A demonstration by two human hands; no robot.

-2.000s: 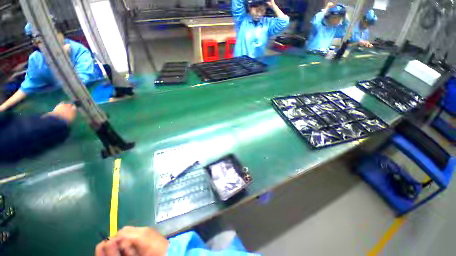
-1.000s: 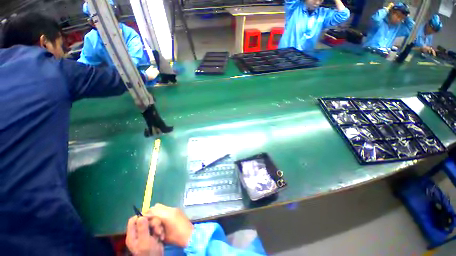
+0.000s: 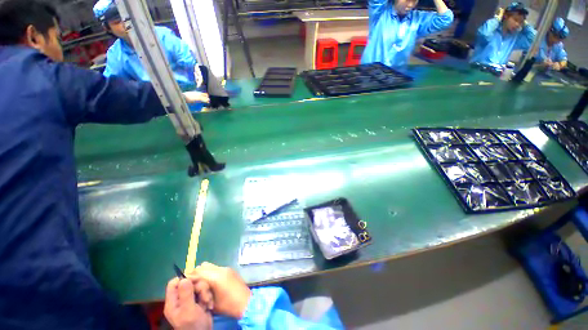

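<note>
My left hand (image 3: 186, 308) and my right hand (image 3: 221, 288) are together at the bench's front edge, fingers closed and touching. A thin dark pointed tool (image 3: 179, 271) sticks up from between their fingertips; the rest of it is hidden. A clear blister tray (image 3: 276, 238) lies flat on the green bench, with a dark pen-like thing (image 3: 276, 211) lying across it. A small open black box (image 3: 335, 227) with silvery bagged contents stands at the tray's right side. Small rings (image 3: 362, 230) show at its right edge.
Yellow tape (image 3: 196, 225) runs from my hands to a metal upright's black foot (image 3: 204, 156). A person in dark blue (image 3: 39, 167) leans over the bench at left. A compartment tray (image 3: 493, 169) lies right; a blue trolley (image 3: 548, 274) stands below. Coworkers are across the bench.
The view has swung left since the first frame, bringing the person in dark blue into view. My left hand shows clearly beside my right. The tray and small box have not moved on the bench.
</note>
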